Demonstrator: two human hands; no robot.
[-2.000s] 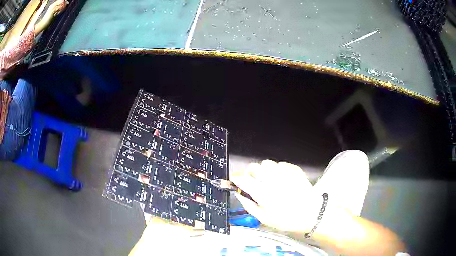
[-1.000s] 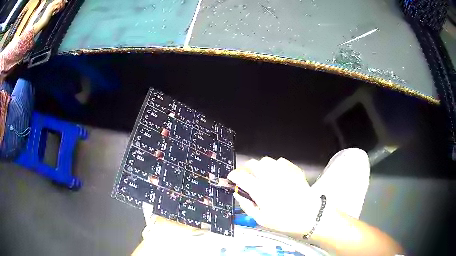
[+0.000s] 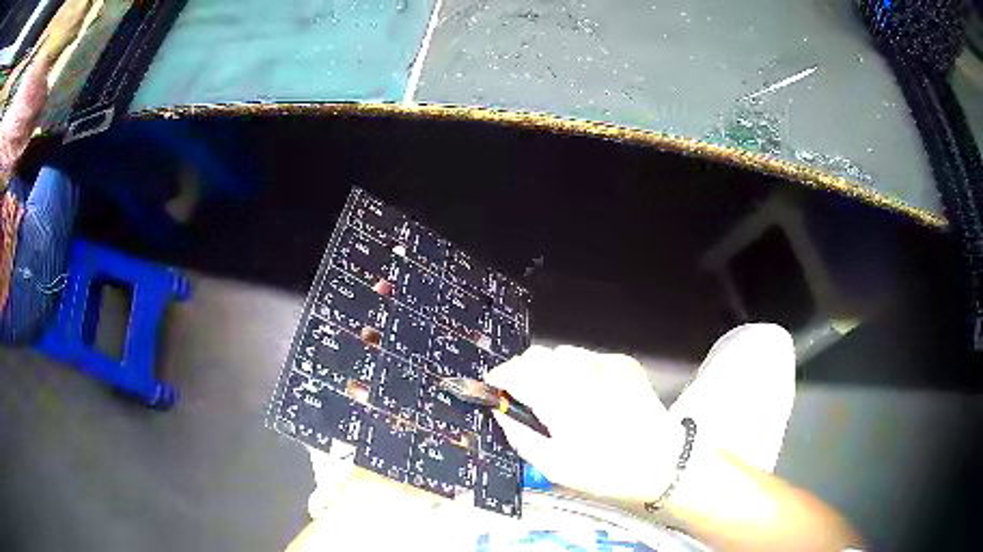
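Observation:
A black circuit board panel (image 3: 415, 356) with rows of white print and small orange spots is held tilted over my lap. My left hand (image 3: 372, 501) holds it at its lower edge, fingers partly hidden behind the panel. My right hand (image 3: 593, 415), overexposed, is closed around the side cutters (image 3: 501, 401). The metal jaws lie over the panel's right-middle part; whether they touch it I cannot tell. The dark handles are mostly hidden in my fist.
The bench with teal and grey matting (image 3: 604, 65) runs across the top, with pale specks on it. A dark ridged rack rail (image 3: 938, 119) is at the right. A blue stool (image 3: 113, 323) and part of a person (image 3: 43, 259) are at the left.
The panel has shifted to the right with my left hand. The cutters' jaws now reach further in from the panel's right edge. The person's arm at the left has moved.

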